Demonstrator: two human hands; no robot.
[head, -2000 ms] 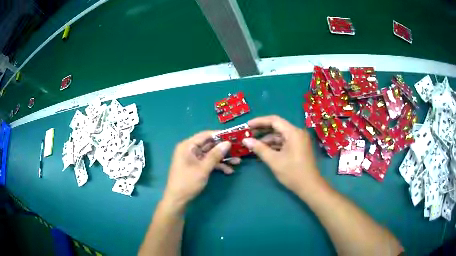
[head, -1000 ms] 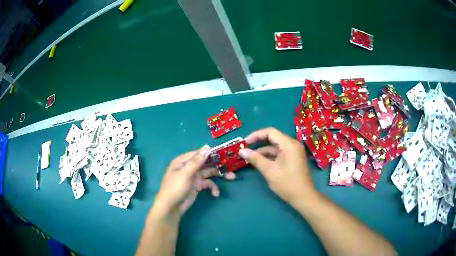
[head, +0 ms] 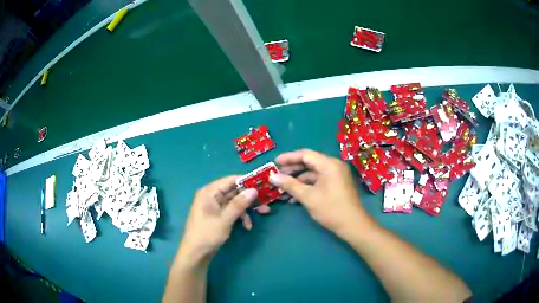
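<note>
A joined board and plate (head: 262,182), red face up with a white rim along its far edge, is held between both hands above the bench. My left hand (head: 221,207) grips its left side, thumb on the red face. My right hand (head: 319,186) grips its right side, thumb on top. A single red circuit board (head: 255,143) lies on the bench just beyond the hands. A heap of red circuit boards (head: 408,142) lies to the right. A heap of white plates (head: 112,189) lies to the left. The underside of the held piece is hidden.
More white plates (head: 505,171) are piled at far right. A grey post (head: 245,53) stands at the pale rail (head: 177,115). Beyond it, joined pieces (head: 367,39) and yellow cylinders (head: 117,19) lie on the green belt. A pen (head: 42,211) and cream slip (head: 50,191) lie at left.
The joined pieces on the belt have moved left, one now beside the post. My left hand has closed in on the held piece, with its thumb now on the red face.
</note>
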